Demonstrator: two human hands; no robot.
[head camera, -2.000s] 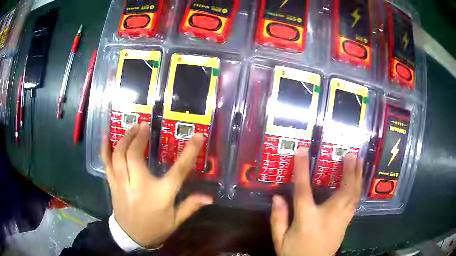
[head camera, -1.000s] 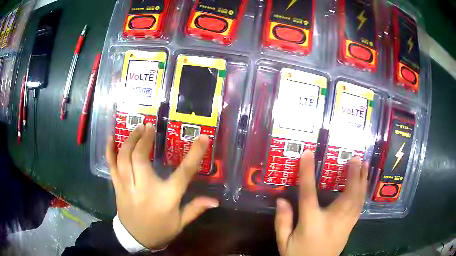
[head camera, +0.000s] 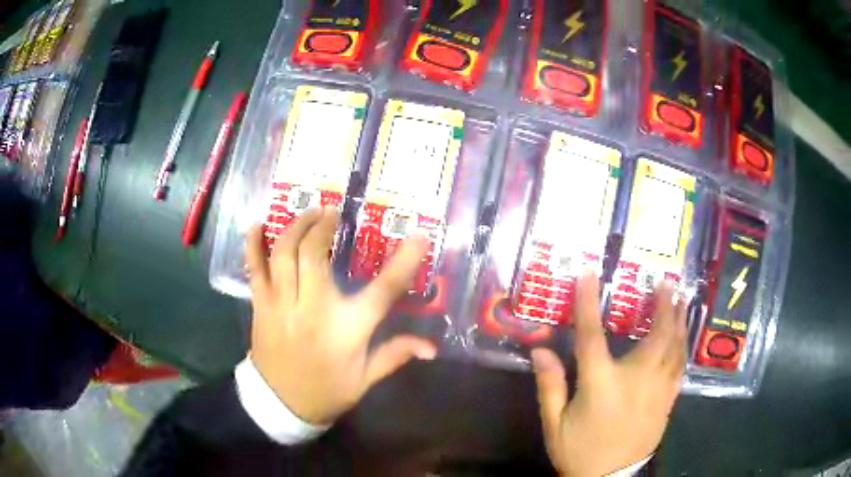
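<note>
A clear plastic blister tray holds red keypad phones in two rows. In the near row, four phones lie face up with yellow frames and bright white screens: two at left and two right of centre. My left hand rests its spread fingertips on the keypads of the left two. My right hand has spread fingertips on the keypads of the other two. Neither hand grips anything. Fingers hide parts of the keypads.
Face-down phones with black lightning labels fill the far row, and one lies near right. Left are a red marker, pens and a black device with cable. Another tray shows far left.
The four near phones' screens went from dark to lit; the second from left lit last. The view has shifted, so the tray and hands appear further right. The fingers stay on the keypads.
</note>
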